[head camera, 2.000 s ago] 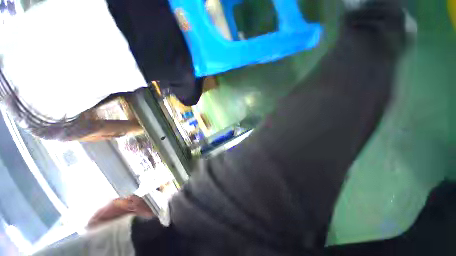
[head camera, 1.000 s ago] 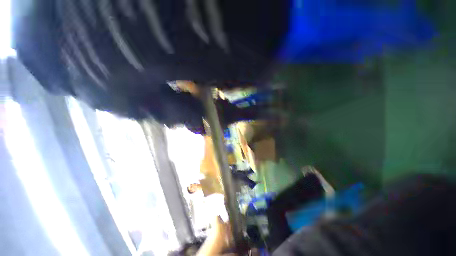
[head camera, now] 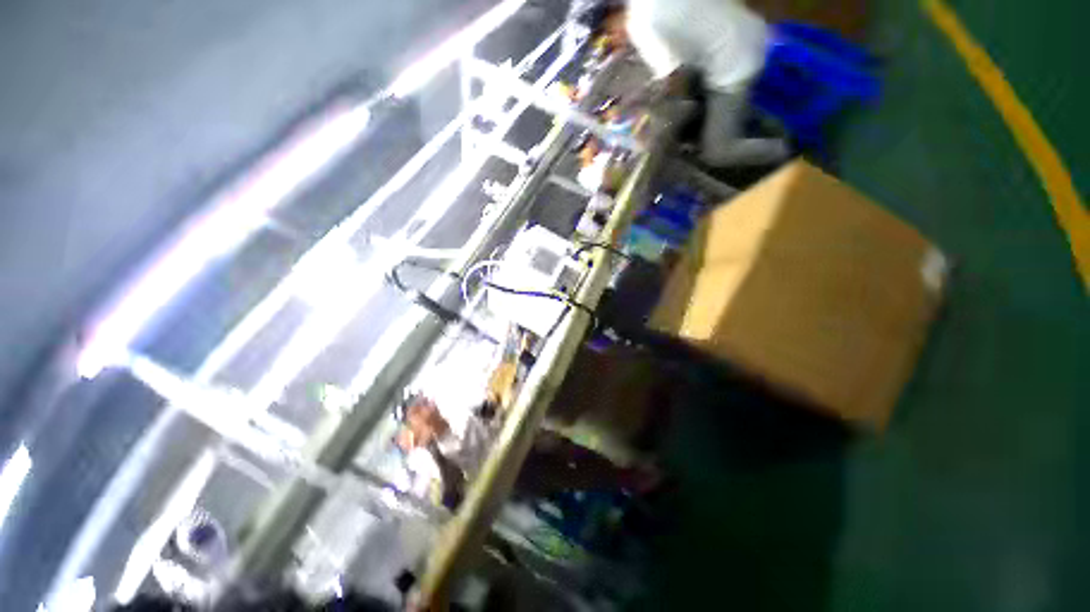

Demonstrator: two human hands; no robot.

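Neither of my hands can be made out in the blurred, tilted view. A large brown cardboard carton (head camera: 813,287) lies nearest on the right, beside the line bench. A long metal-framed bench edge (head camera: 538,395) runs from the bottom to the upper middle. A white box-like item (head camera: 532,277) with dark and white cables sits on the bench. Other small items on the bench are too blurred to name.
A person in a white top (head camera: 699,42) is by the bench at the top, next to a bright blue stool (head camera: 819,84). The glossy green floor (head camera: 980,478) and a yellow line (head camera: 1016,120) lie at the right. Bright lamps (head camera: 239,251) run overhead at left.
The view has swung. The nearby dark-clothed people and near blue stool are gone from view. The carton, a longer stretch of the line and the yellow floor line now show.
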